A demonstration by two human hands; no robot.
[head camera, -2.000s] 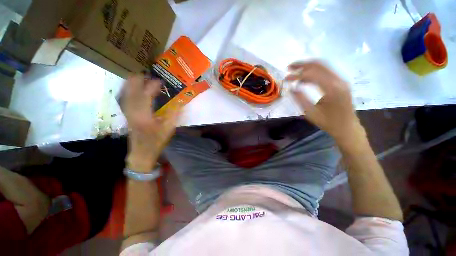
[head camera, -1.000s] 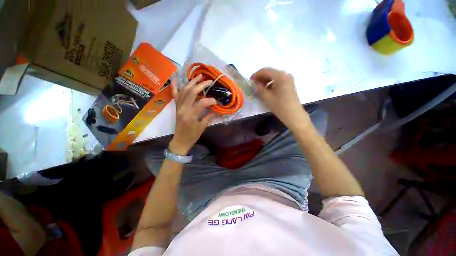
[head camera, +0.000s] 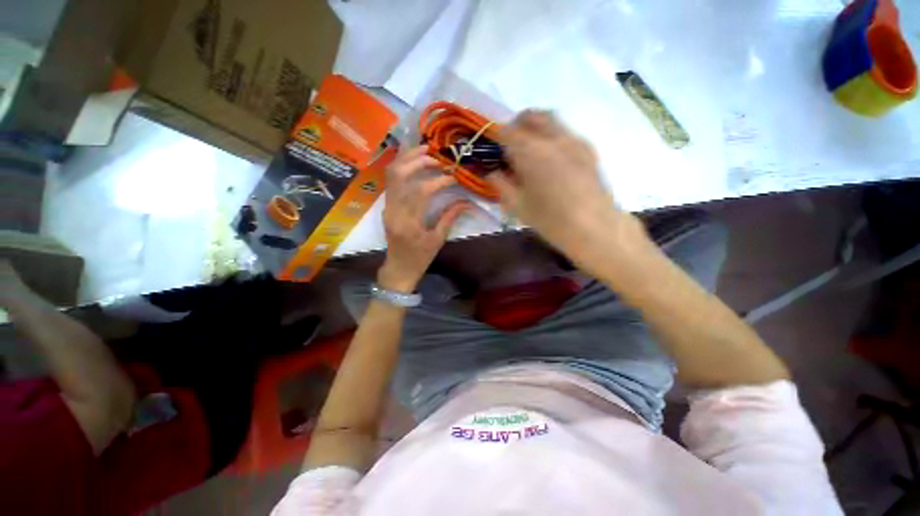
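Note:
An orange cord set (head camera: 440,123) lies coiled on the bench in front of me, with a pale tie across it and black ends inside the coil. A clear polybag (head camera: 466,93) is around or under it. My left hand (head camera: 416,207) touches the coil's left and near edge, fingers spread. My right hand (head camera: 565,186) is over the coil's right side, blurred; its fingertips are hard to see. The retail box (head camera: 321,191) lies to the left, orange top away from me. A thin flat strip (head camera: 652,109), likely the blade, lies on the bench to the right.
A brown carton (head camera: 237,71) stands at the back left. A blue, red and yellow tape dispenser (head camera: 870,58) is at the far right of the white bench top (head camera: 565,50). Another person's arm (head camera: 66,353) is at the lower left. Red stools are below.
My right hand has moved left onto the cord set. My left hand moved from the retail box to the coil. The thin strip now shows on the bench at right. The view has also shifted.

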